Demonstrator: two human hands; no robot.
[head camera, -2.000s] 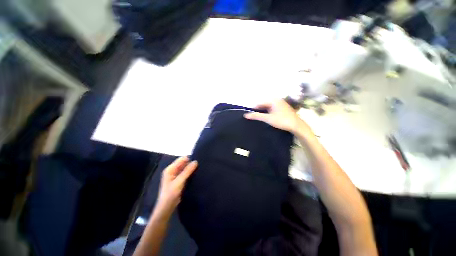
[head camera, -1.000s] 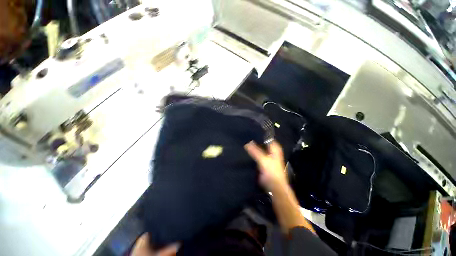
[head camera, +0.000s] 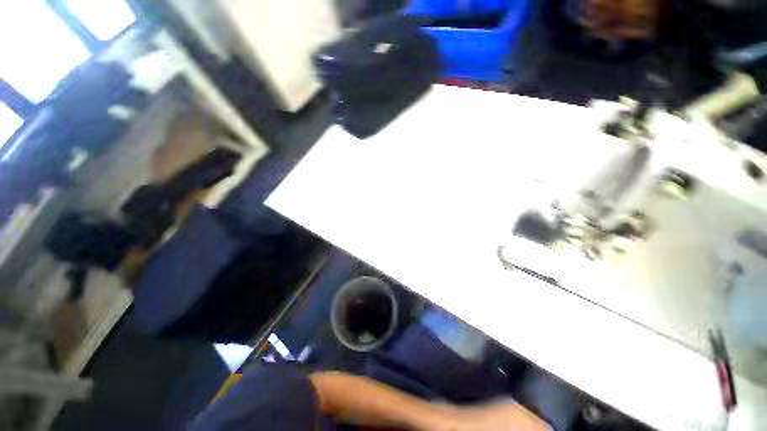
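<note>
My left hand (head camera: 503, 416) is at the bottom edge, blurred and partly cut off, below the front edge of the white machine table (head camera: 404, 185). Its fingers cannot be made out, nor whether it holds anything. My right hand is not in view. Black panels (head camera: 378, 80) with a small pale tag lie at the table's far left end and hang over its edge. The needle area of the sewing machine (head camera: 589, 231) is at the right, blurred. Red-handled snips (head camera: 725, 383) lie on the table at the lower right.
A blue crate (head camera: 479, 46) stands behind the table. A round pale-rimmed bin (head camera: 392, 313) is below the table's front edge. Dark fabric or covered items (head camera: 189, 269) are at the left, near a shelf-like structure. A window is at the upper left.
The view has swung left, away from the waiting panels on the right. The black panel handled earlier and my right hand are out of view. My left forearm now reaches rightward along the bottom.
</note>
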